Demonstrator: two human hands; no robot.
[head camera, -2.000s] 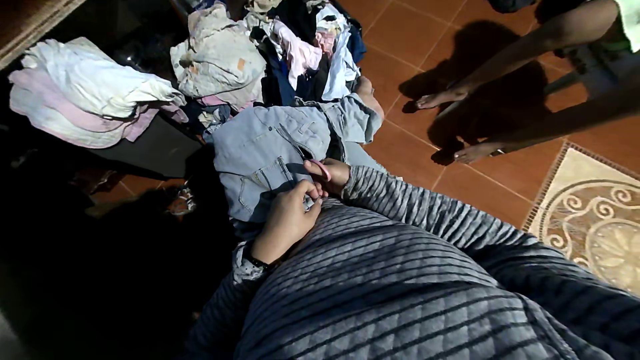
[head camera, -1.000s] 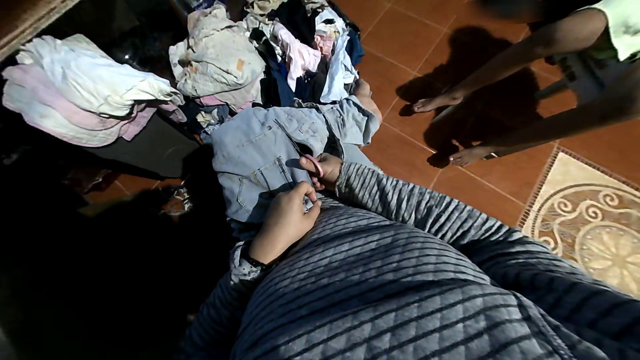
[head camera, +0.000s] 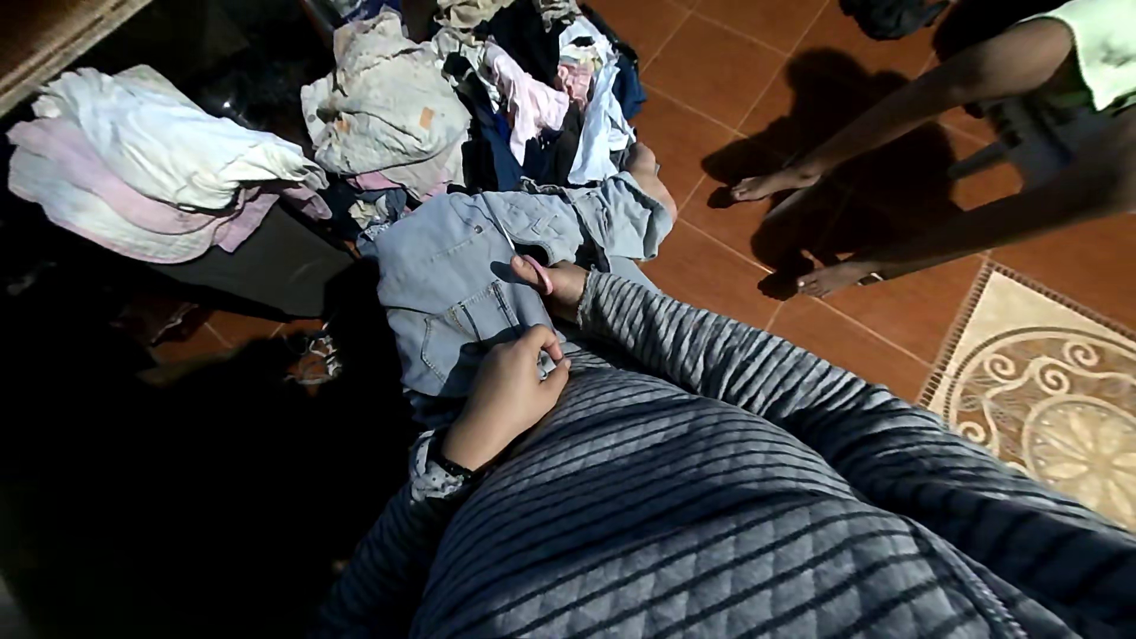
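A light blue denim garment (head camera: 435, 266) with seams and a pocket lies across my lap. My right hand (head camera: 559, 288) holds a tool with a pink ring handle (head camera: 538, 274), apparently scissors; the ring is around the thumb and a thin, light line, perhaps a blade, runs over the denim. Closer to my body, my left hand (head camera: 508, 390), with a dark band at the wrist, has its thumb and forefinger pinched together by the garment's near edge. Whether a thread or cloth is between these fingertips cannot be told. The right hand's lower fingers are hidden.
Beyond the denim lie heaped clothes (head camera: 541, 106) and a bundled beige cloth (head camera: 382, 106). White and pink cloths (head camera: 169, 151) rest on a dark support at left. Another person's bare legs (head camera: 923, 98) stretch over the tiled floor, near a patterned floor panel (head camera: 1047, 390). The lower left is dark.
The hands were close together two seconds ago; now there is a gap between them, with the right hand farther from my body. The pink ring handle has stayed with the right hand.
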